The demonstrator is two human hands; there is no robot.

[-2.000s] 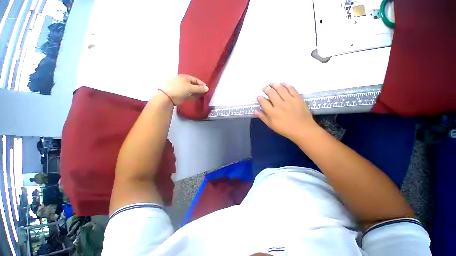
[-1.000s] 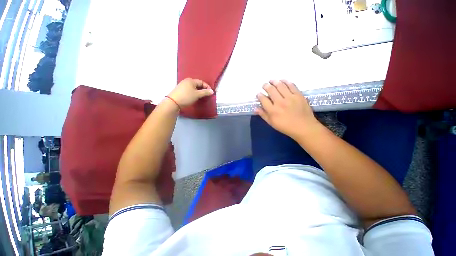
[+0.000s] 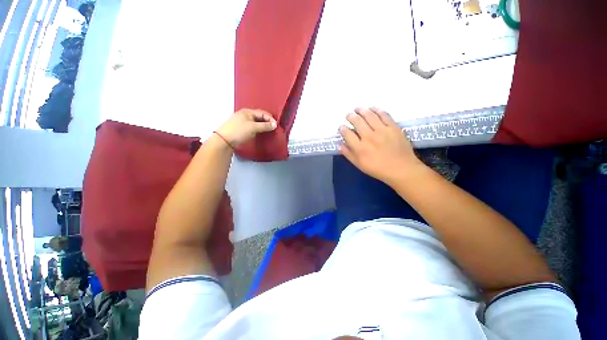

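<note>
A long red cut panel (image 3: pixel 269 60) lies on the white table left of the machine, its near end at the table's front edge. My left hand (image 3: pixel 249 127) pinches the panel's right edge near that end, with thumb and finger together; the edge there is lifted and folded a little. My right hand (image 3: pixel 376 143) rests flat on the front edge over the tape measure strip (image 3: pixel 459 126), fingers slightly apart, holding nothing.
The machine bed (image 3: pixel 466 33) is at the upper right, with a green ring (image 3: pixel 510 13) beside it. Dark-red panels (image 3: pixel 559 73) cover the right side of the table. A red bundle (image 3: pixel 143 206) hangs at left. A blue crate (image 3: pixel 265 262) with red pieces stands below the table.
My left hand moved right along with the panel's edge, then back slightly left, folding the edge over. My right hand has stayed nearly still.
</note>
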